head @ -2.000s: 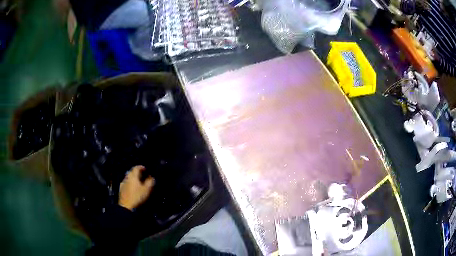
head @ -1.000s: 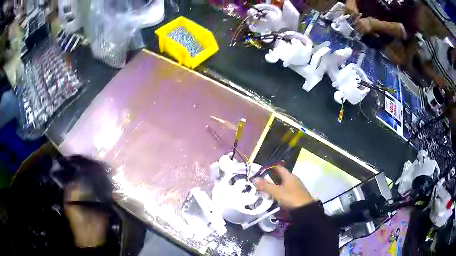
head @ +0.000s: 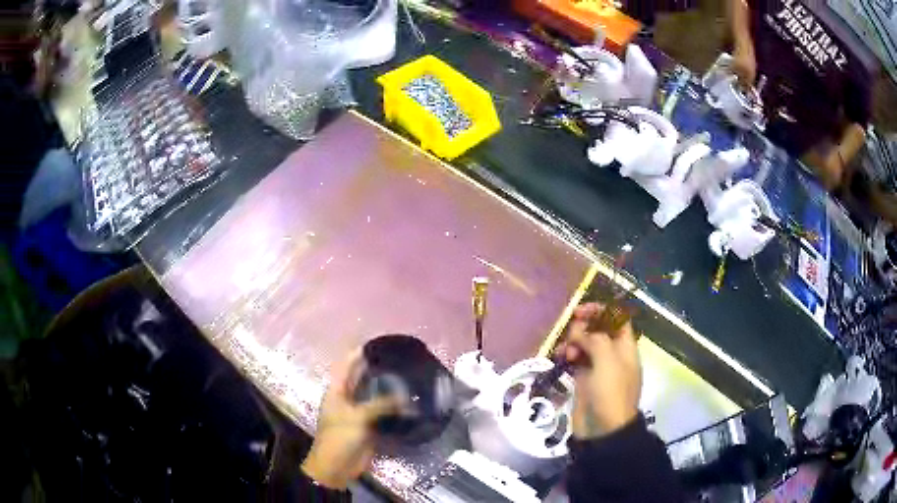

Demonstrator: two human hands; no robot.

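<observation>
My left hand [head: 339, 432] holds a glossy black shell [head: 408, 388] at the near edge of the pink-brown mat [head: 384, 236], just left of a white housing. The white housing [head: 536, 408] lies at the mat's near right corner, its round ring facing up. A dark stalk with a yellow tip [head: 479, 300] stands up from its left side. My right hand [head: 607, 373] is at the housing's right side, fingers pinched on its dark wire leads [head: 615, 316]. The far side of the shell's grip is partly hidden.
A yellow bin of screws [head: 438, 106] stands beyond the mat. Several white housings, one here [head: 743, 218], lie across the bench. The screwdriver and metal feeder [head: 728, 442] are at right. A carton of black shells [head: 148, 383] is at lower left. A co-worker's hands are opposite.
My left hand has come up from the carton with a black shell and is now beside the white housing. My right hand has moved up and closed on the wire leads.
</observation>
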